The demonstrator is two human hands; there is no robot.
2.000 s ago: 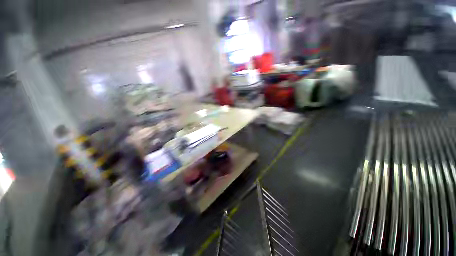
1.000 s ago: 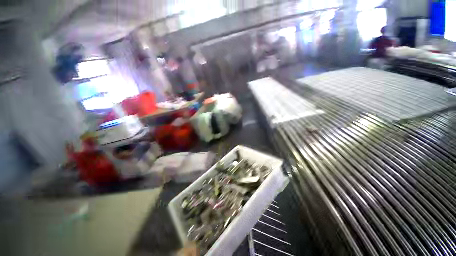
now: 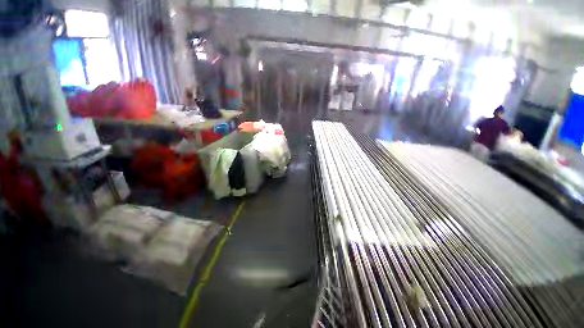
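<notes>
A wide rack of long parallel metal tubes (image 3: 442, 256) runs away from me at the right. A narrow white covering (image 3: 365, 186) lies over the tubes at the rack's left side, and a wider white covering (image 3: 486, 205) lies further right. A small yellowish piece (image 3: 417, 297) rests on the bare tubes near the bottom. Part of a metal frame with thin prongs (image 3: 325, 307) shows at the bottom edge, blurred, beside the rack's left edge. Neither of my hands is in view.
A dark aisle with a yellow line (image 3: 208, 269) runs left of the rack. White sacks (image 3: 157, 240) lie on the floor at the left. A large cloth-draped container (image 3: 243, 163), red bags (image 3: 166, 170) and a side table (image 3: 166, 116) stand beyond. A person (image 3: 492, 133) stands at the far right.
The view has swung right and along the rack. The white tub of clips, seen one second ago, is out of the picture. More of the white coverings shows.
</notes>
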